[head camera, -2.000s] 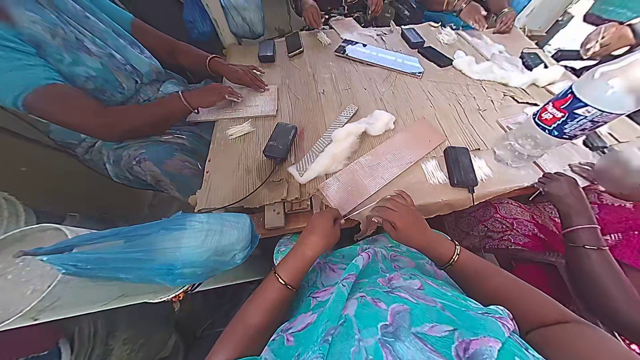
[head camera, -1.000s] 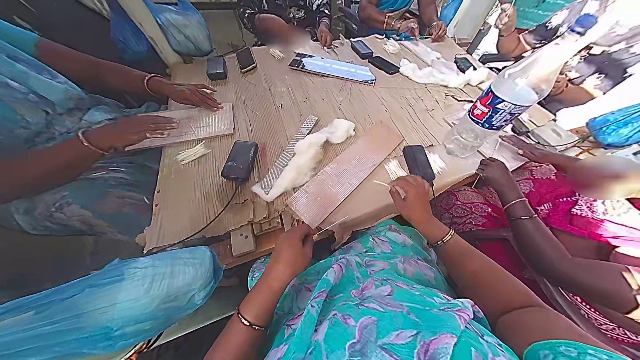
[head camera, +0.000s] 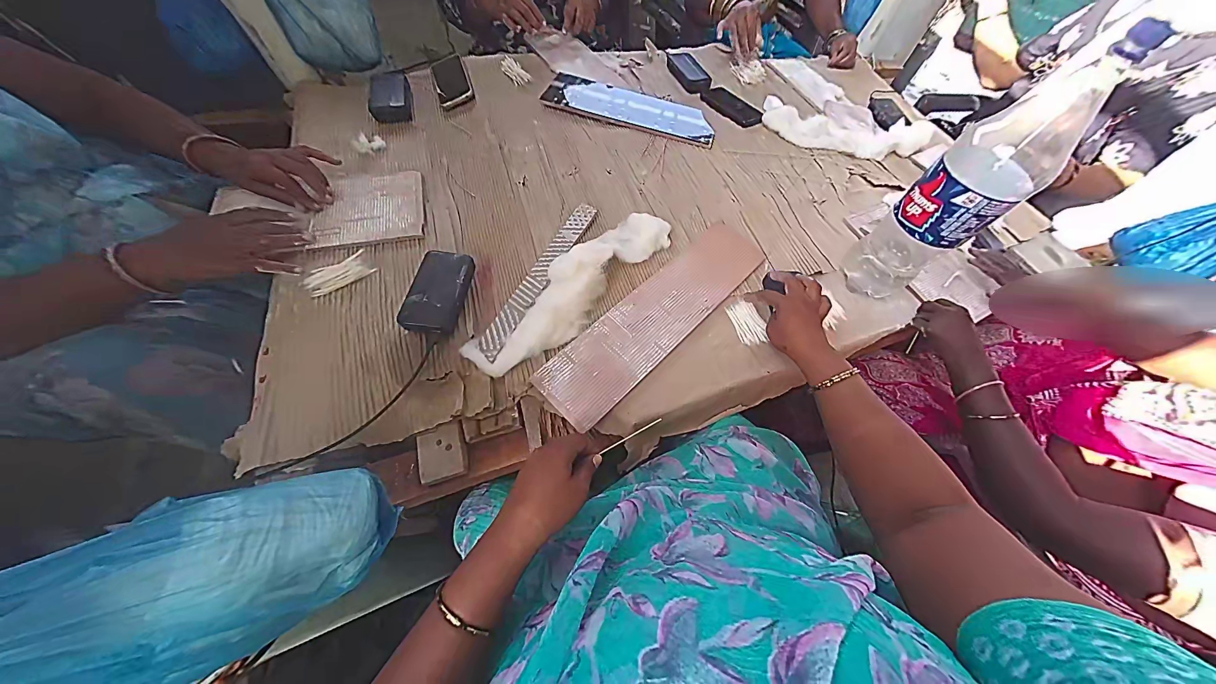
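Note:
My left hand pinches a thin stick at the near table edge, below a ridged flat board. My right hand rests over a small dark box, mostly hidden beneath it; whether the fingers grip it cannot be told. White wick-like sticks lie on both sides of that hand. Left of the board, a long roll of white cotton lies partly over a striped strip.
A black box with a cable lies left of the cotton. A plastic bottle stands at right. Two hands of a person work on another board at left. A blue plastic bag bulges near the lower left. More people sit around the cardboard-covered table.
My right hand has moved away from my left, first to the sticks right of the board, then onto the dark box. My left hand stays near the board's lower end.

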